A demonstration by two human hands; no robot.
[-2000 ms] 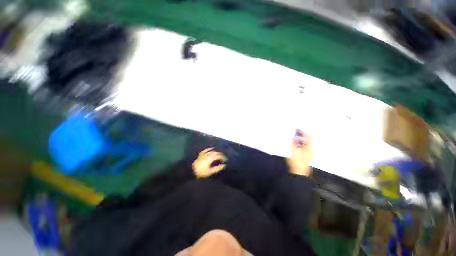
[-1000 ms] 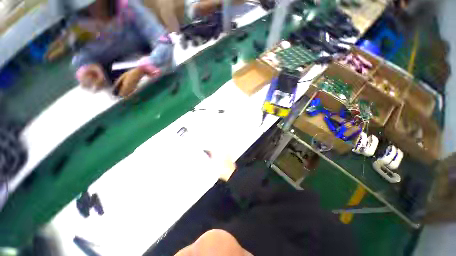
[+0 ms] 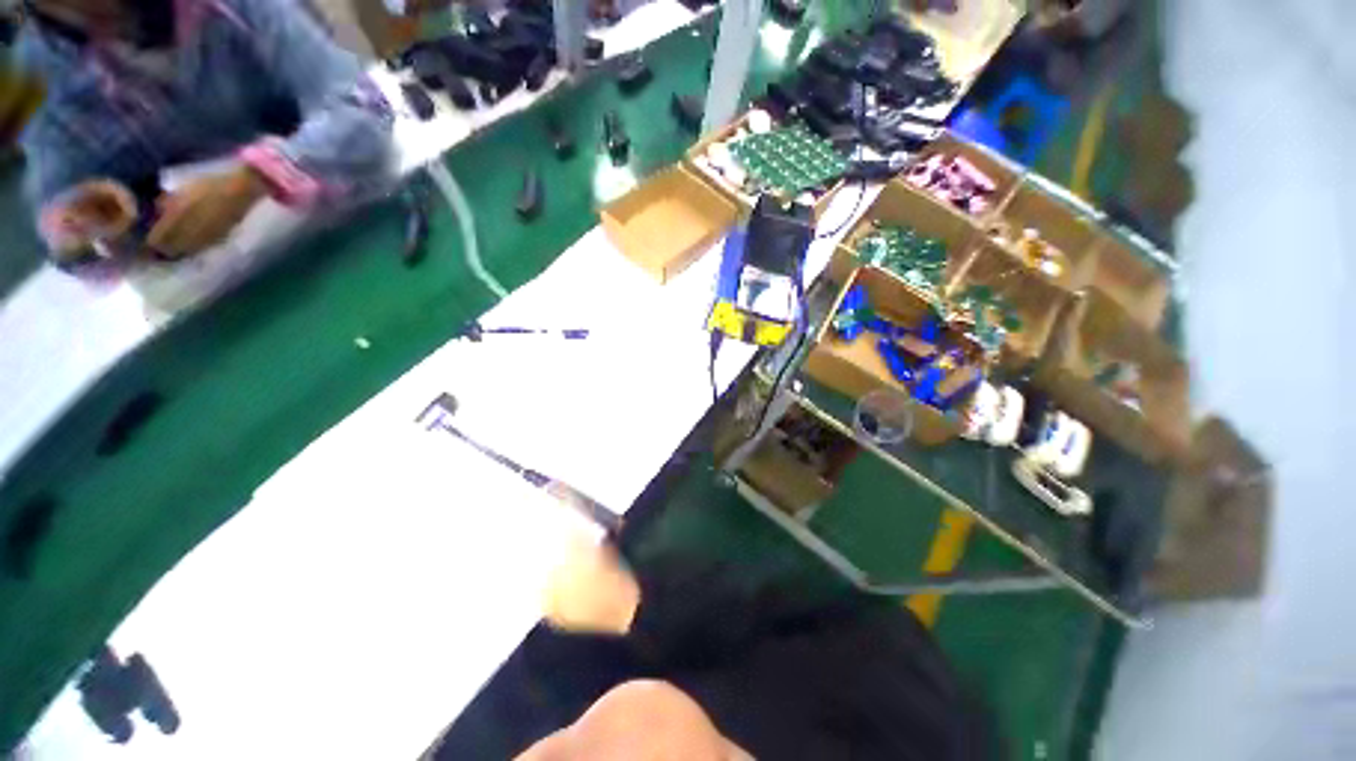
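A small hammer [image 3: 483,451] with a silver head and a long dark handle lies on the white bench, its handle end towards me. My right hand [image 3: 592,584] is blurred and washed out at the bench's near edge, beside the handle end. Its fingers are unclear, and I cannot tell whether it grips the handle or something else. My left hand is out of the picture. A slim dark tool [image 3: 528,332] lies beyond the hammer. Several short black housings [image 3: 127,693] stand at the lower left.
The green conveyor [image 3: 335,357] carries scattered black housings. A person [image 3: 194,134] sits opposite. An open carton [image 3: 669,223] and blue-yellow box [image 3: 763,275] with dark cable stand at the bench's far end. Parts boxes [image 3: 952,268] and white spools [image 3: 1056,442] are on the right cart.
The view has swung right, and my left hand has left the picture. My right hand appears lower and further left than one second ago, with the hammer now clearly visible beside it.
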